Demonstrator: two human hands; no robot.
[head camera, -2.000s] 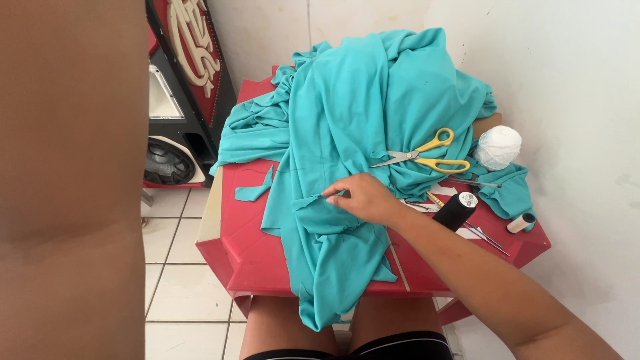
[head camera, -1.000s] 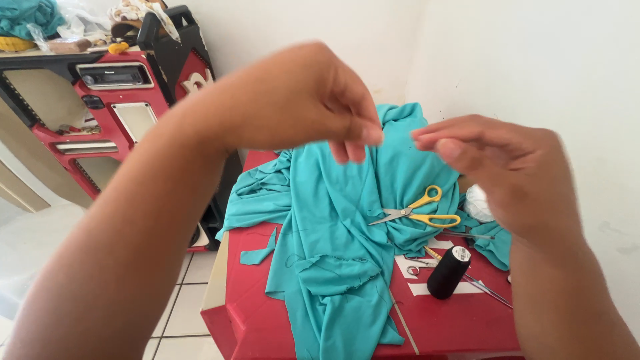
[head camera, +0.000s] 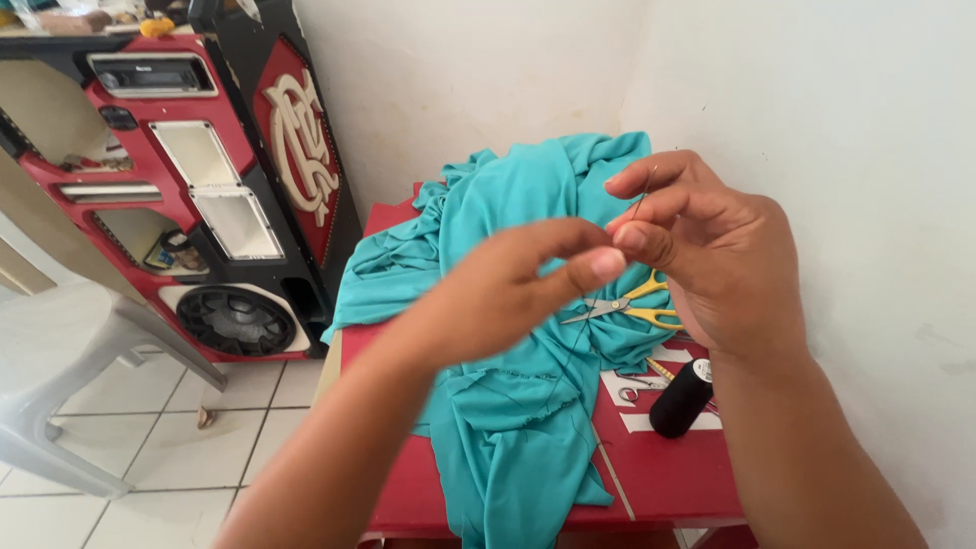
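Observation:
Thumb and forefinger of my right hand (head camera: 717, 236) pinch a thin dark thread (head camera: 648, 191), which rises in a small curve above the fingertips. My left hand (head camera: 526, 290) meets it fingertip to fingertip, the thread passing between them; a needle cannot be made out. Below, dark thread runs down over turquoise fabric (head camera: 526, 183) heaped on the red table (head camera: 663, 480). On the fabric lie yellow-handled scissors (head camera: 621, 303), blades apart, partly behind my right hand. A black thread spool (head camera: 681, 400) stands tilted in view near my right wrist.
Small metal scissors (head camera: 637, 387) and white strips (head camera: 637, 422) lie beside the spool. A red and black speaker cabinet (head camera: 145, 183) stands at the left, with a grey plastic chair (head camera: 61, 366) before it. Pale walls (head camera: 823, 152) rise behind and to the right.
Two seconds ago my right hand was at the fabric. One second ago both hands were raised with a gap between them; now their fingertips are together. The view has shifted.

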